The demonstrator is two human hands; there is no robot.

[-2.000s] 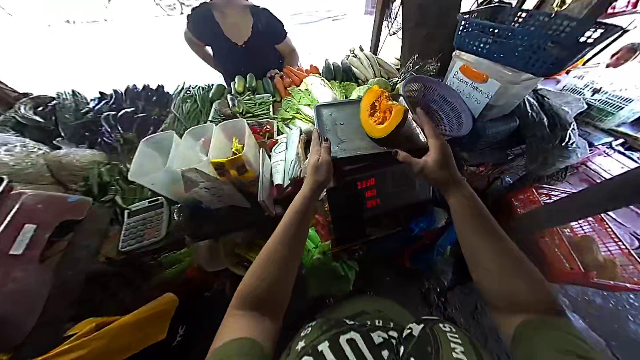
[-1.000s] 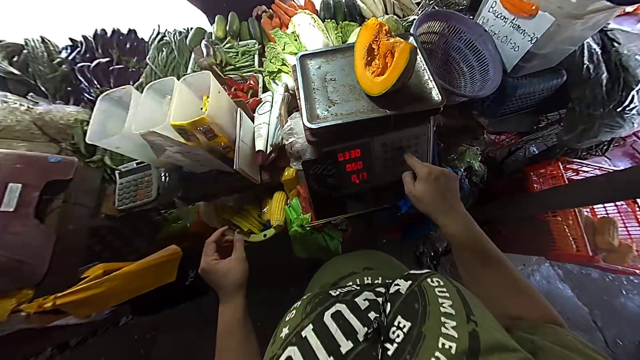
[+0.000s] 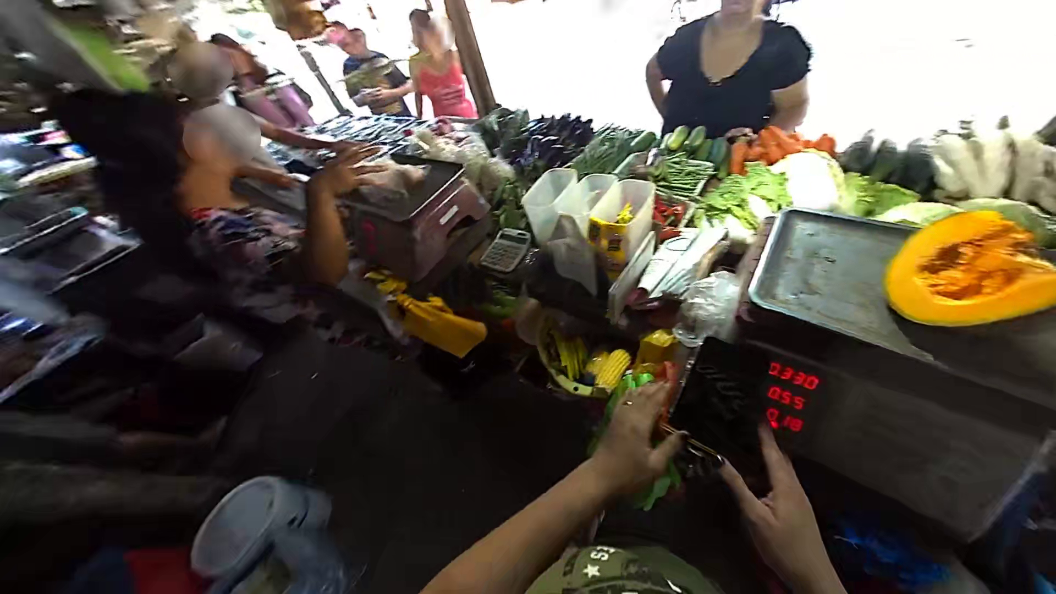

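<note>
A cut half of squash point(image 3: 969, 268) with orange flesh rests on the metal tray point(image 3: 833, 256) of a digital scale point(image 3: 891, 429), whose red display is lit. My right hand point(image 3: 780, 503) is at the scale's front, its index finger extended just below the lowest row of digits. My left hand point(image 3: 635, 441) is beside the scale's left front corner, fingers spread, over green plastic bags point(image 3: 656, 487). Nothing shows held in either hand. A thin, dark and gold item at the scale's edge lies between both hands; whether either touches it is unclear.
Corn point(image 3: 612, 369) sits in a basket left of the scale. Behind are plastic containers point(image 3: 549, 202), a calculator point(image 3: 506, 250), leafy greens, carrots point(image 3: 784, 147) and eggplants. A person point(image 3: 730, 74) in black stands across the stall; another person point(image 3: 256, 223) reaches in from the left.
The view has swung left. My left hand has come up toward the scale's left corner. My right index finger has moved from the scale's keypad area to below the display, whose lower two readings differ.
</note>
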